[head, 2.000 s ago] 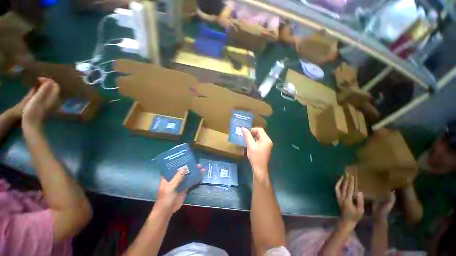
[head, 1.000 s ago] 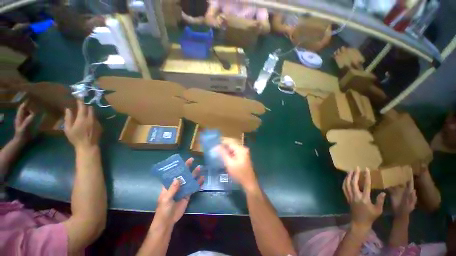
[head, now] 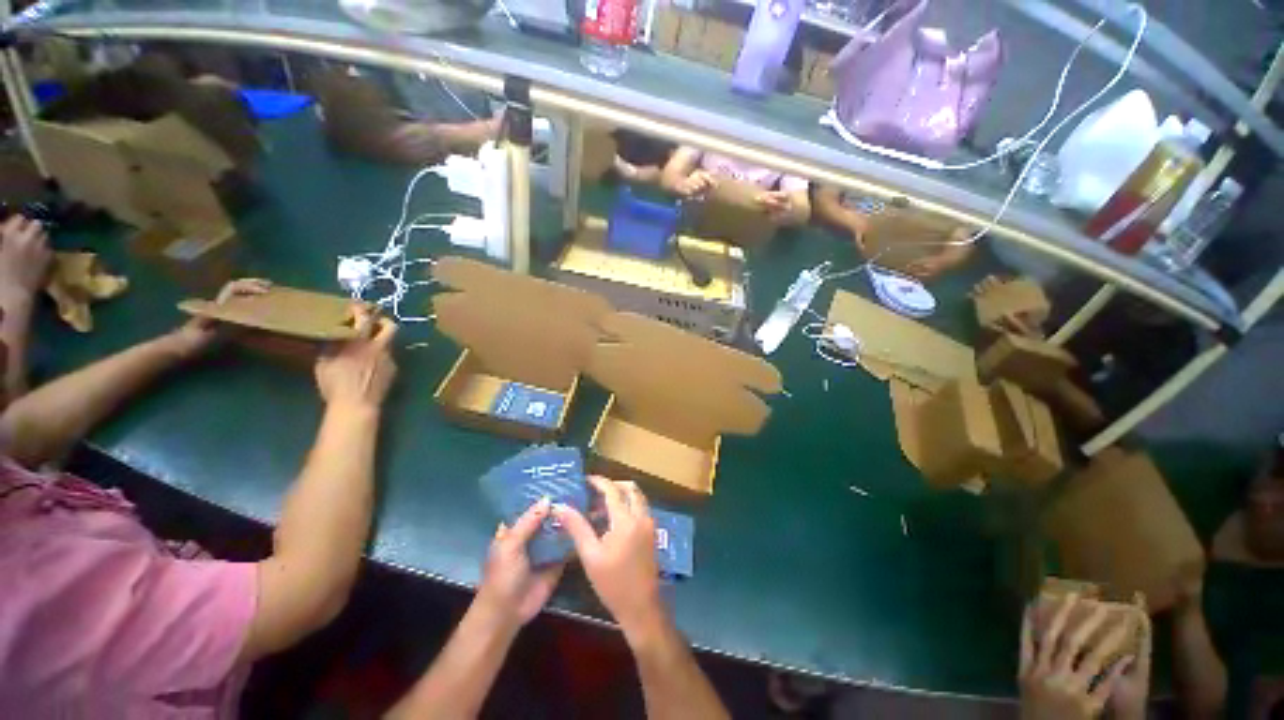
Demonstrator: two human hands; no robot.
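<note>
My left hand (head: 521, 566) holds a fanned stack of dark blue cards (head: 541, 481) at the bench's front edge. My right hand (head: 615, 542) is at the stack's right side, its thumb on the cards. More blue cards (head: 675, 543) lie on the bench, partly hidden behind my right hand. Two open mailer boxes stand side by side behind my hands, lids upright. The left box (head: 473, 395) has a blue card (head: 531, 405) inside. No card shows in the right box (head: 653, 453).
White cables (head: 378, 276) and a power strip (head: 493, 211) are left of the boxes. A grey device (head: 653, 293) carries a blue bin (head: 642, 224). Neighbours' hands hold cartons left and right. Folded boxes (head: 958, 429) stand right. A raised shelf (head: 676, 106) crosses behind.
My right hand has come from the right box to the card stack in my left hand. The left neighbour's box lid is now down. The view has shifted, showing more of the shelf.
</note>
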